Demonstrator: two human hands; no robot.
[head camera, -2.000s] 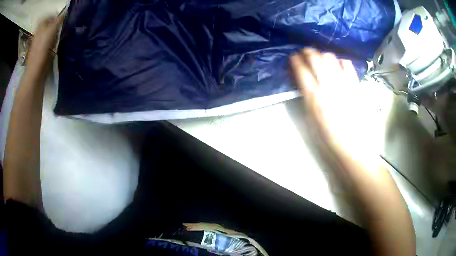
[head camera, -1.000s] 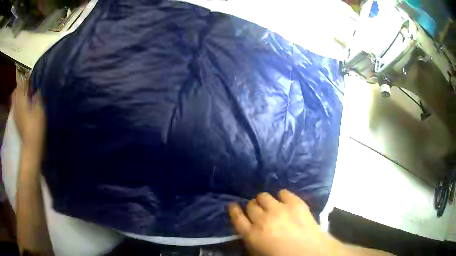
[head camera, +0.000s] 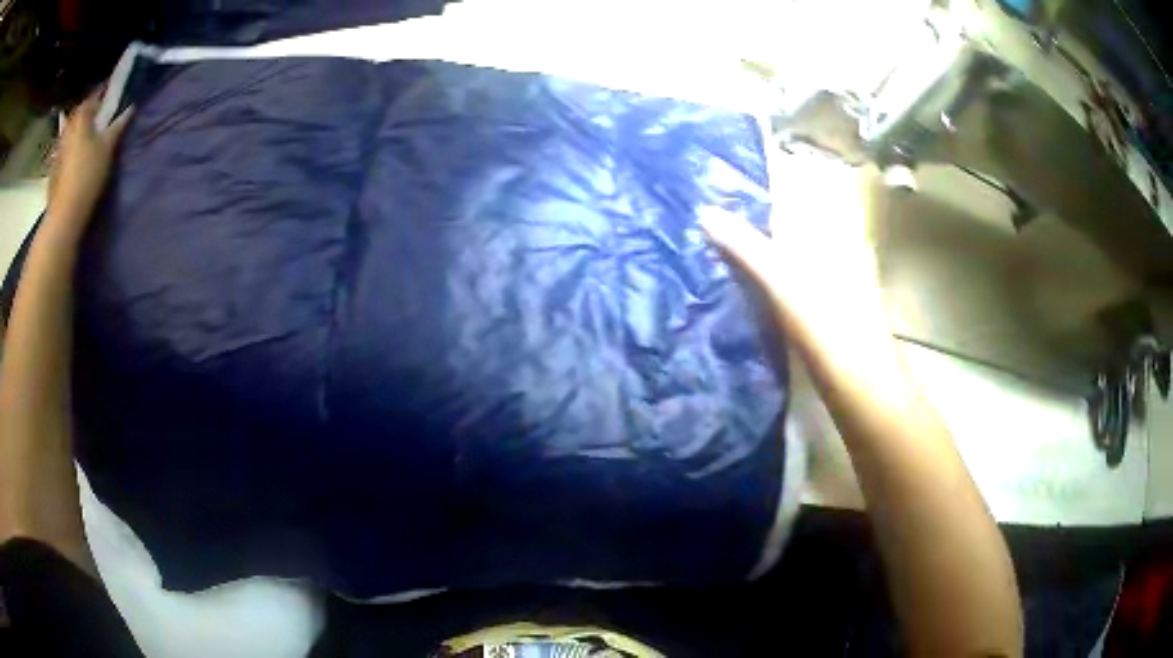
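A large glossy dark blue panel (head camera: 425, 296) lies in front of me, crinkled, with a narrow white border along its top, lower right and bottom edges. My left hand (head camera: 88, 148) is at the panel's upper left edge; its fingers are at the white-edged corner, and I cannot tell whether they grip it. My right hand (head camera: 753, 264) rests on the panel's right side near the upper right corner, washed out by glare, its fingers partly lost in the bright light. The sewing machine head (head camera: 907, 97) is just right of the panel; its needle area is overexposed.
The white table (head camera: 1029, 444) extends right of the panel. Dark looped scissors handles (head camera: 1109, 418) lie at the right. More dark fabric (head camera: 257, 23) is beyond the panel at the upper left. My dark clothing is below the panel's bottom edge.
The panel's top white edge and upper left corner now show. My right hand has moved from the panel's bottom edge up to its right side. My left hand has moved up slightly.
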